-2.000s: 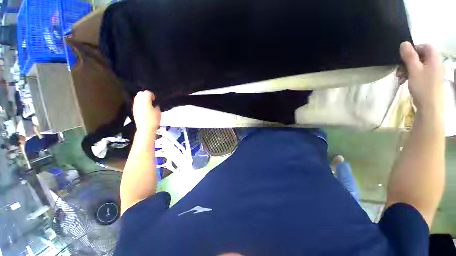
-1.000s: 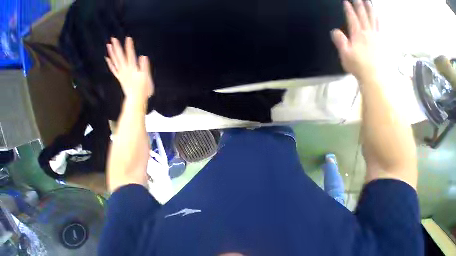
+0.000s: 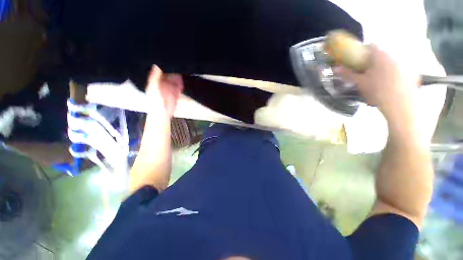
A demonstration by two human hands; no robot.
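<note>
A large black garment [image 3: 213, 35] covers much of the white padded ironing table [image 3: 299, 114]. My right hand [image 3: 381, 76] grips the pale wooden handle of the steam iron [image 3: 325, 71]. The iron's silvery body is at the right part of the garment's near edge, blurred; whether it presses on the cloth is hard to tell. My left hand [image 3: 165, 89] is at the garment's near edge, left of the middle, and appears to pinch the cloth there. Its fingertips are blurred. A black strip of cloth lies on the table between my hands.
White hangers [image 3: 96, 132] with blue pieces are under the table's left end. A round floor fan [image 3: 20, 198] stands at lower left. A hose or cord [image 3: 441, 79] runs right from the iron. Blue bundles [image 3: 449, 188] are at the right edge. The floor is green.
My right hand has left the garment and taken the iron, bringing it from the right onto or over the garment's right part. My left hand has moved from flat on the garment to its near edge.
</note>
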